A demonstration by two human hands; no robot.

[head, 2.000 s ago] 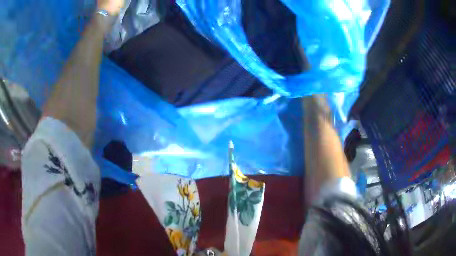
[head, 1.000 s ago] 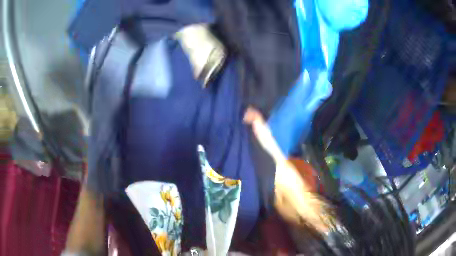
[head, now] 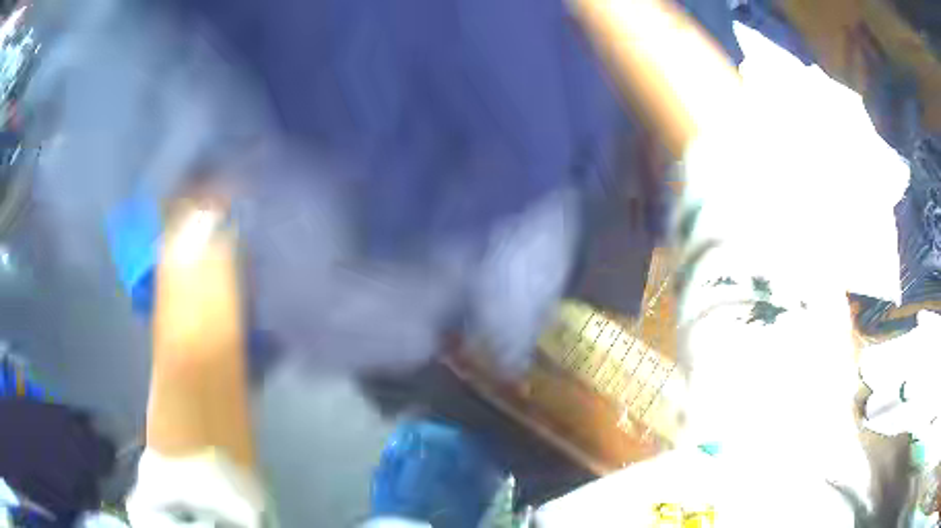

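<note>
A navy and grey-blue garment (head: 413, 113) hangs in front of me and fills the upper middle, strongly blurred. My left forearm rises at the left, and my left hand (head: 203, 211) meets the grey-blue cloth. The fingers are too blurred or covered to show their grip. My right forearm runs up to the top edge beside the navy cloth, and my right hand is beyond the picture.
The brown wooden table edge (head: 583, 433) runs diagonally below right of the garment. A pale yellow strip with dark markings (head: 609, 356) lies along it. A bright blue thing (head: 428, 469) is at the bottom. Grey floor (head: 310, 443) shows lower left. White cloth (head: 908, 382) is far right.
The blue plastic bag, first around dark cloth, has left the view. The navy garment has moved up the picture. The view has swung, and the table edge now shows.
</note>
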